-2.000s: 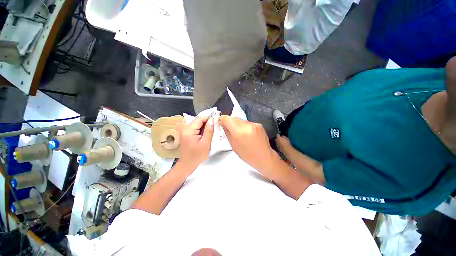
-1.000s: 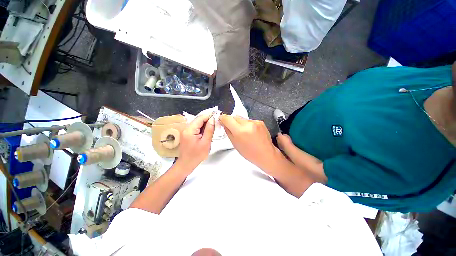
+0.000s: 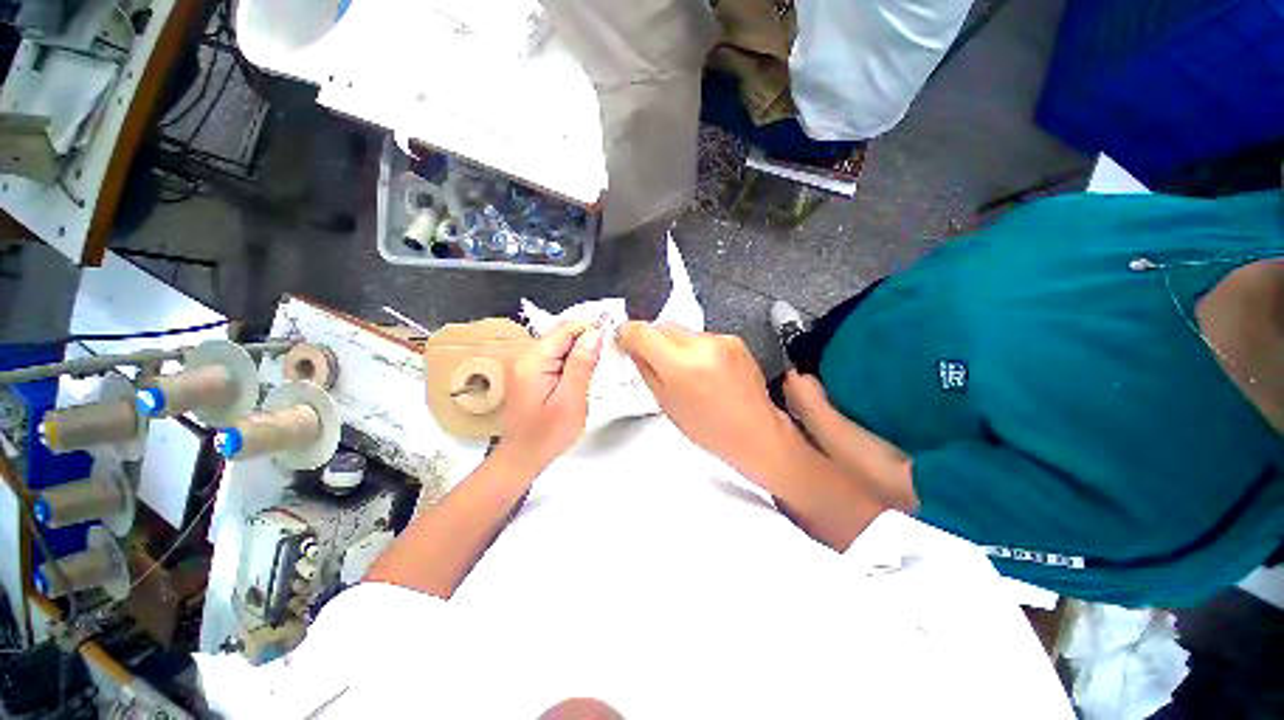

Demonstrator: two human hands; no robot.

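A white garment piece (image 3: 620,388) is bunched between my hands and hangs below them, merging with my white shirt. One pointed end sticks up beyond my right hand. My left hand (image 3: 552,394) pinches its upper edge between thumb and fingers. My right hand (image 3: 697,383) pinches the same edge close beside it, fingertips nearly touching. Whether a small tool is hidden in the fingers cannot be told.
An overlock machine (image 3: 289,563), pale thread cones (image 3: 275,426) and a tan tape roll (image 3: 472,387) are at left. A grey parts bin (image 3: 486,253) lies ahead. A person in a green top (image 3: 1042,394) stands close at right. A blue crate (image 3: 1148,85) is at upper right.
The grey-beige cloth on the table ahead has shifted left, uncovering the parts bin. The white piece's upper edge and pointed end have shifted slightly; my hands have barely moved.
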